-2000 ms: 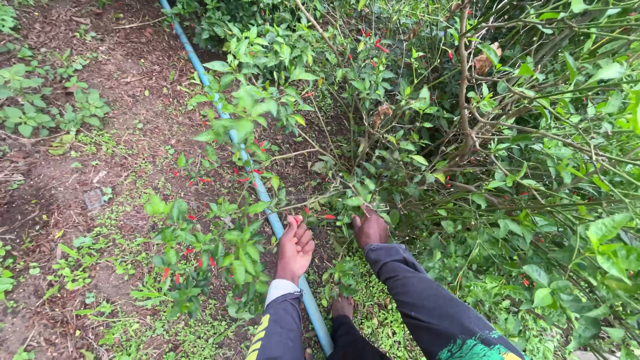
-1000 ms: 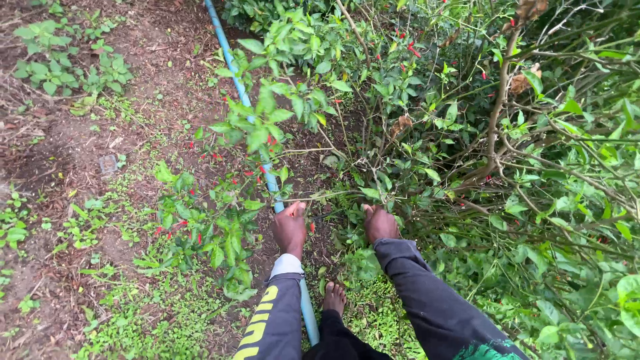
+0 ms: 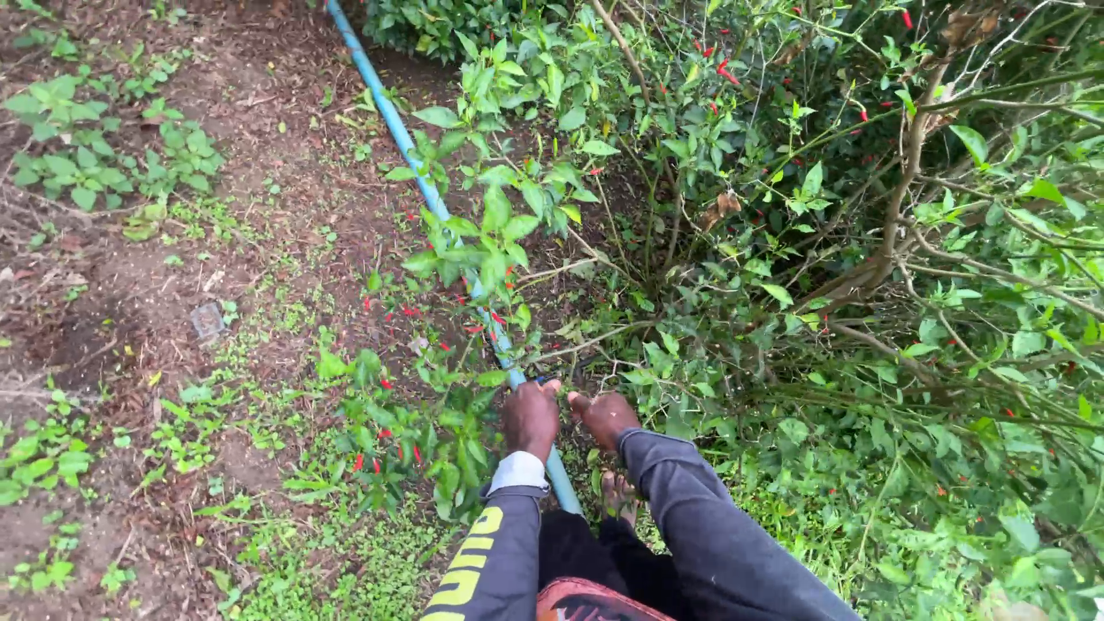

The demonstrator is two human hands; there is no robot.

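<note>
My left hand (image 3: 530, 419) is over the blue pipe (image 3: 392, 118), its fingertips near those of my right hand (image 3: 606, 417). Both hands are curled; whether anything is between their fingers is hidden. Just beyond them a thin chili branch (image 3: 595, 341) reaches left from the bush. Red chili peppers (image 3: 385, 385) hang among green leaves to the left of my left hand, and more red chili peppers (image 3: 726, 72) show higher up in the chili bush (image 3: 673, 164).
The pipe runs along the ground from the top left down to my legs. Woody stems (image 3: 901, 190) and dense foliage fill the right side. Brown soil (image 3: 259, 164) with low weeds (image 3: 78, 164) lies at the left. A bare foot (image 3: 619, 496) stands below my right hand.
My two hands have come closer together; one second ago they were apart, with a thin branch between them.
</note>
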